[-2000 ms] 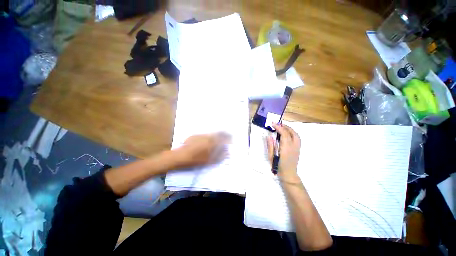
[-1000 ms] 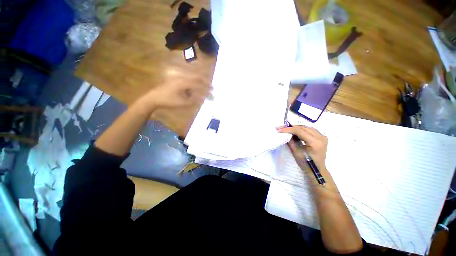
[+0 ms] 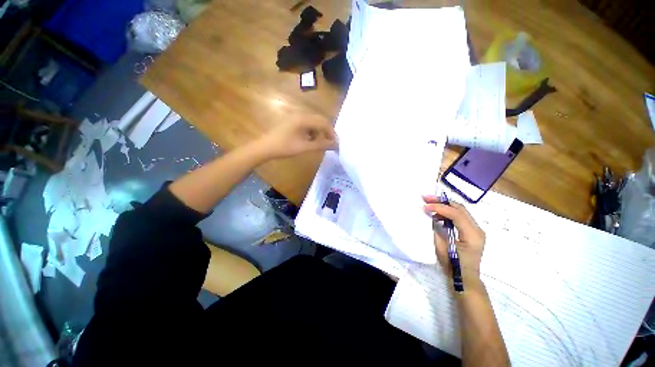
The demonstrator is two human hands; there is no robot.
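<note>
My left hand [image 3: 305,136] pinches the left edge of a white sheet [image 3: 398,115], which is lifted and curved above the printed forms [image 3: 337,204]. A small dark garment picture shows on the form below. My right hand [image 3: 463,233] holds a black pen [image 3: 452,247], with thumb and fingertips at the lifted sheet's right edge. The ruled notebook [image 3: 567,287] lies under and right of my right hand. The smartphone [image 3: 485,168] with a purple surface lies above that hand, partly under a small printed slip [image 3: 482,107].
Black fabric scraps [image 3: 309,46] and a small black-and-white tag [image 3: 308,79] lie upper left. A yellow tape roll [image 3: 521,56] and black strip [image 3: 531,97] are upper right. Dark metal tools [image 3: 607,201] and a clear plastic bag [image 3: 639,204] are at the right. White scraps [image 3: 79,193] litter the floor.
The view has shifted, so the table appears moved right. The top sheet is now lifted and curled, uncovering a form below. My left hand has come to the sheet's left edge.
</note>
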